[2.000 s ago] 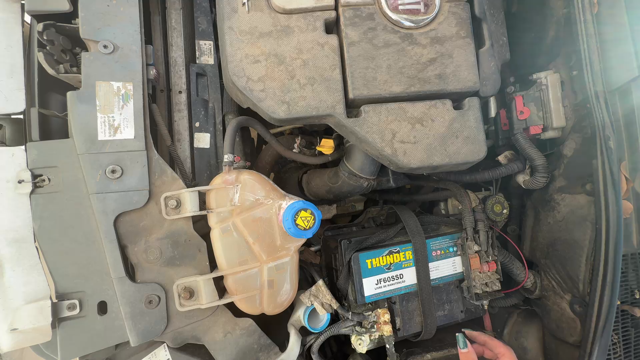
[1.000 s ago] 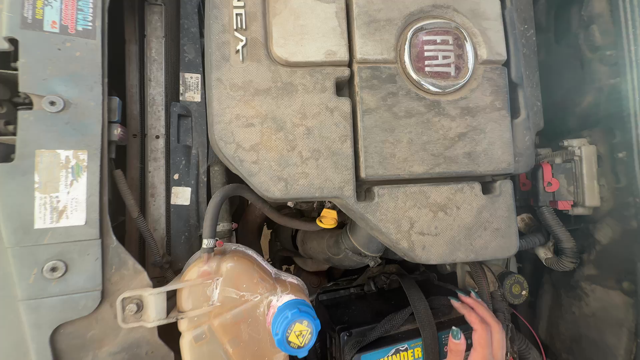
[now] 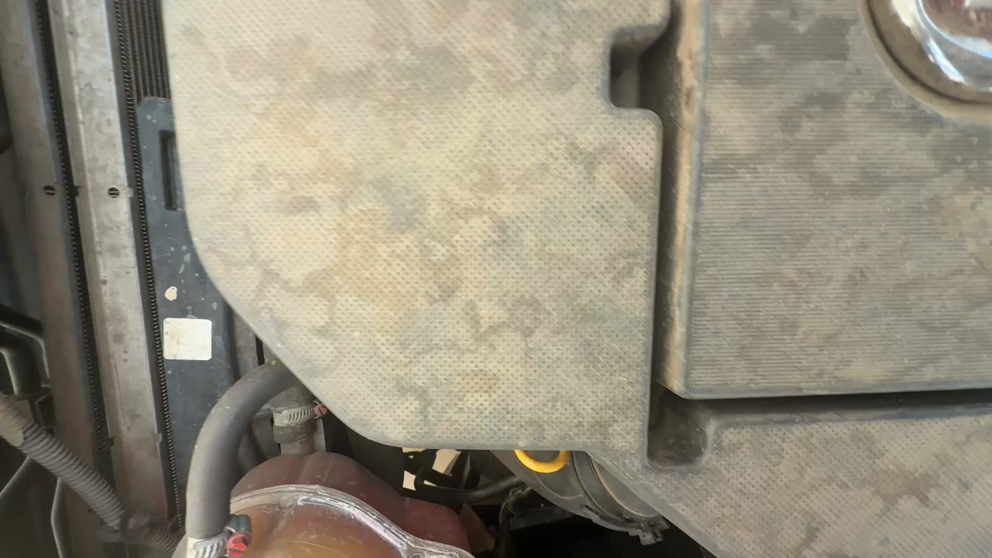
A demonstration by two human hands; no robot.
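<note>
Neither my left hand nor my right hand shows in the head view now. A dusty plastic engine cover [image 3: 434,232] fills most of the view, with part of a chrome-ringed round badge [image 3: 945,39] at the upper right. Below the cover's lower edge a yellow dipstick loop [image 3: 542,463] sticks out. At the bottom left lies the top of a brownish coolant expansion tank [image 3: 310,527], joined to a black rubber hose [image 3: 213,457] by a metal hose clamp [image 3: 208,547].
Metal bars [image 3: 105,256] run along the left beside the radiator's finned edge [image 3: 143,54]. A dark plastic panel [image 3: 194,411] carries a small white sticker [image 3: 187,339]. A corrugated conduit [image 3: 70,473] crosses the lower left. Another hose clamp [image 3: 296,415] sits under the cover's edge.
A hand with painted nails, seen at the battery one second ago, is out of view. The view has moved much closer to the engine cover, and the battery no longer shows.
</note>
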